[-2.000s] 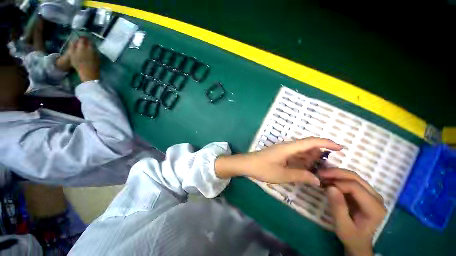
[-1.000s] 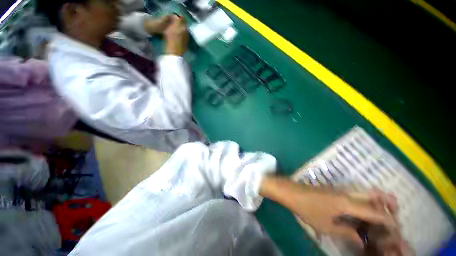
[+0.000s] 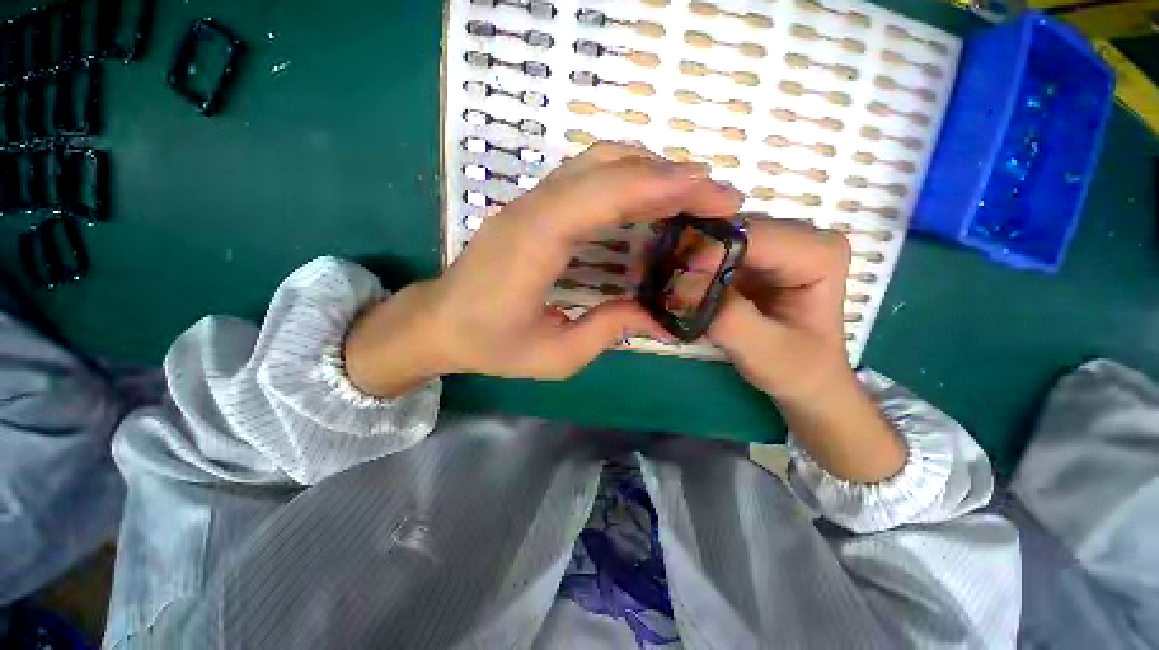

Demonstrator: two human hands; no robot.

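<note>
A black frame [image 3: 694,333], an open rounded rectangle, is held tilted between both hands above the white slotted tray. My left hand [image 3: 534,260] grips its left side, with thumb and fingers at its edges. My right hand [image 3: 788,298] grips its right side. Part of the frame is hidden by the fingers. The slotted tray [image 3: 756,95] lies under and beyond the hands. Dark and silvery dumbbell-shaped parts [image 3: 506,122] fill its left column and some slots of the second; many other recesses show tan. The hands cover part of the tray.
A blue bin [image 3: 947,191] with small glinting bits stands at the tray's right edge. Several black frames [image 3: 87,185] stand in rows at the far left, with one apart [image 3: 206,66]. Grey-white sleeves of other people show at the left [image 3: 51,444] and right [image 3: 1099,444] edges.
The view has swung right and down from the neighbour to the tray and bin. The hands now appear near the centre, and the held frame shows clearly with its opening visible.
</note>
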